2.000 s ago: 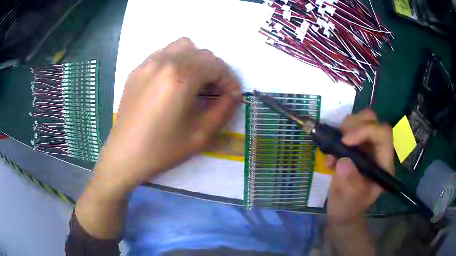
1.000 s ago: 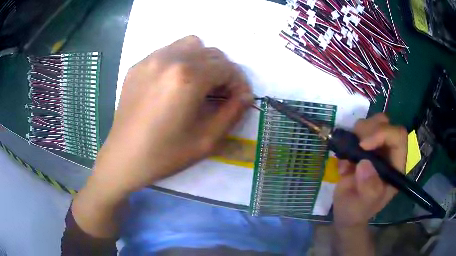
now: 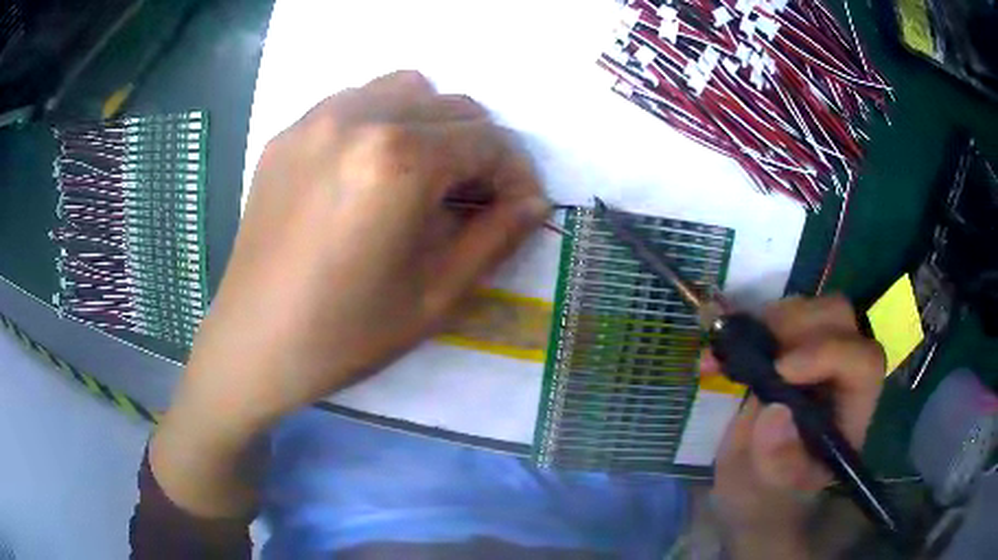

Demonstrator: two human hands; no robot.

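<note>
My left hand (image 3: 361,241) pinches a short wire lead (image 3: 556,223) between thumb and finger. Its bare ends reach the top left corner of the green circuit board panel (image 3: 624,350). My right hand (image 3: 804,399) holds the black soldering iron (image 3: 761,366) like a pen. The iron's thin dark tip is over the panel's top edge, a little right of the wire ends; whether it touches is unclear. The panel lies on a white sheet (image 3: 383,33), over a yellow tape band (image 3: 509,324). The connector end of the lead is hidden in my left hand.
A pile of red and dark leads with white plugs (image 3: 755,88) lies at the upper right. A panel with a wire fringe (image 3: 164,219) lies at the left on the green mat. A yellow label (image 3: 897,323), dark items and a greyish cylinder (image 3: 954,421) are at the right.
The iron's tip has shifted slightly right and up from the wire ends, and its handle now points more steeply. My left hand keeps its pinch on the lead. The whole view has shifted slightly.
</note>
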